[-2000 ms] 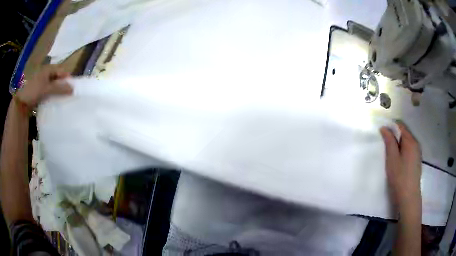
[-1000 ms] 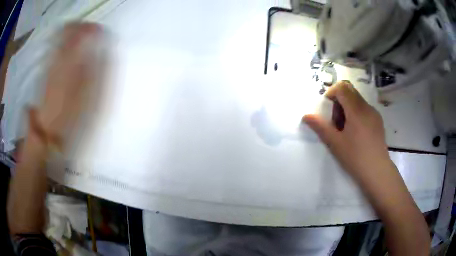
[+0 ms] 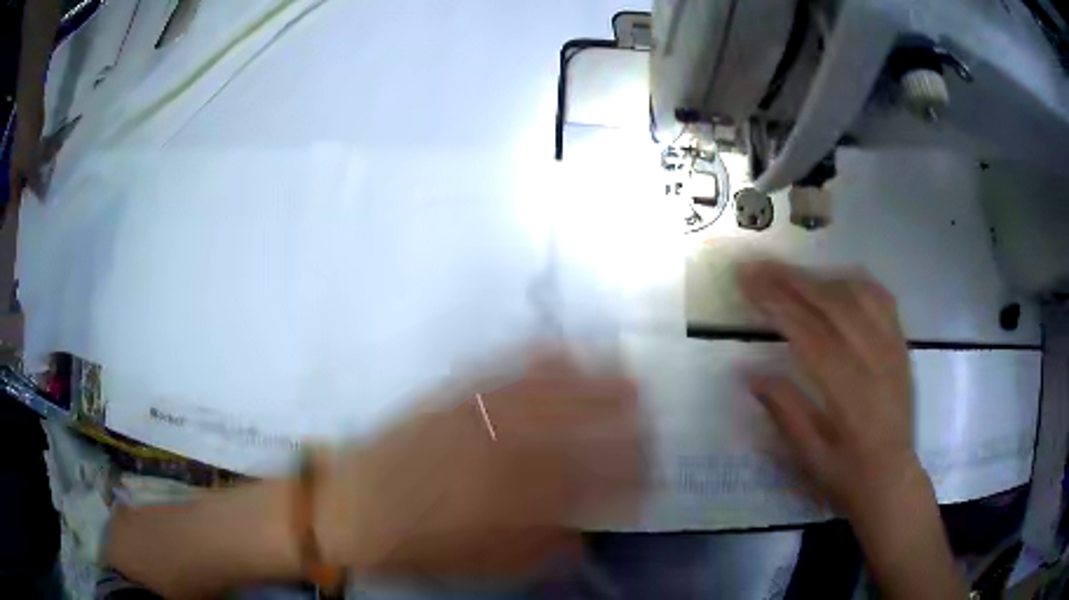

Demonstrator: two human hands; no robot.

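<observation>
White fabric panels [image 3: 246, 234] lie flat over the left and middle of the table, with folds and a greenish edge at the upper left. Their right edge reaches the pale needle plate area. My left hand [image 3: 504, 457] is blurred over the table's near edge, low in the middle; its fingers cannot be made out. My right hand [image 3: 832, 375] is blurred in front of the machine, with thumb and fingers apart and nothing visible in it. The presser foot and needle [image 3: 700, 176] are under the bright light, with no hand at them.
The sewing machine head [image 3: 750, 59] fills the upper right, with a ribbed cream knob [image 3: 926, 91]. Printed ruler marks [image 3: 235, 431] run along the near table edge. White crumpled pieces [image 3: 80, 498] are at the lower left, below the table.
The panel held up between both hands now lies on the table. My left hand has moved from the upper left to the lower middle. My right hand has moved down from beside the presser foot.
</observation>
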